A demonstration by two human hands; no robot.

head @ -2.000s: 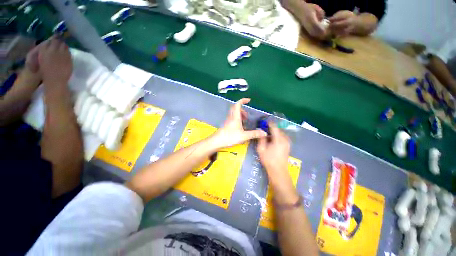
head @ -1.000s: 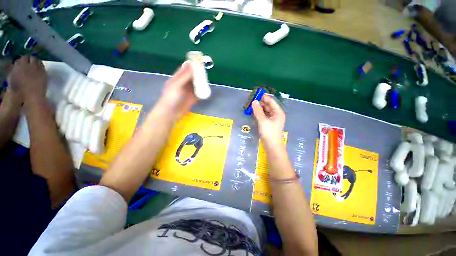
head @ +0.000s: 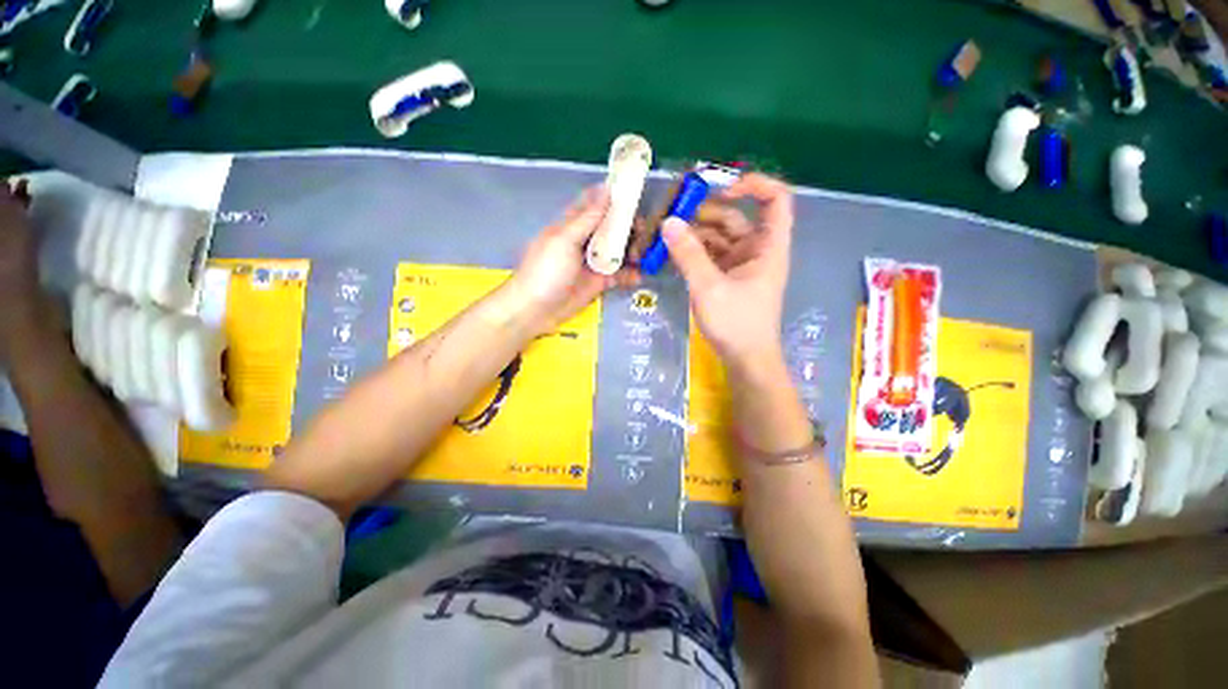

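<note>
My left hand [head: 563, 264] holds an off-white housing shell [head: 621, 202] upright by its lower end, its hollow side apparently facing me. My right hand [head: 738, 256] holds a bright blue battery [head: 676, 222] between thumb and fingers, tilted, just right of the shell. A brown piece, maybe the circuit board, shows partly between battery and shell; the fingers hide much of it. Both hands are over the far edge of the printed cardboard sheet [head: 640, 464].
Green conveyor belt [head: 566, 81] beyond the bench carries a filled housing [head: 422, 97], shells and batteries. Stacked white shells [head: 142, 316] stand left beside a person's arm [head: 67, 444]. A snack packet [head: 900, 357] lies right of centre. Loose shells [head: 1145, 377] are at right, a carton [head: 1050, 606] lower right.
My left hand has brought the white shell from over the belt's edge to beside the blue battery in my right hand. The view has shifted, and a filled housing lies on the belt at upper left.
</note>
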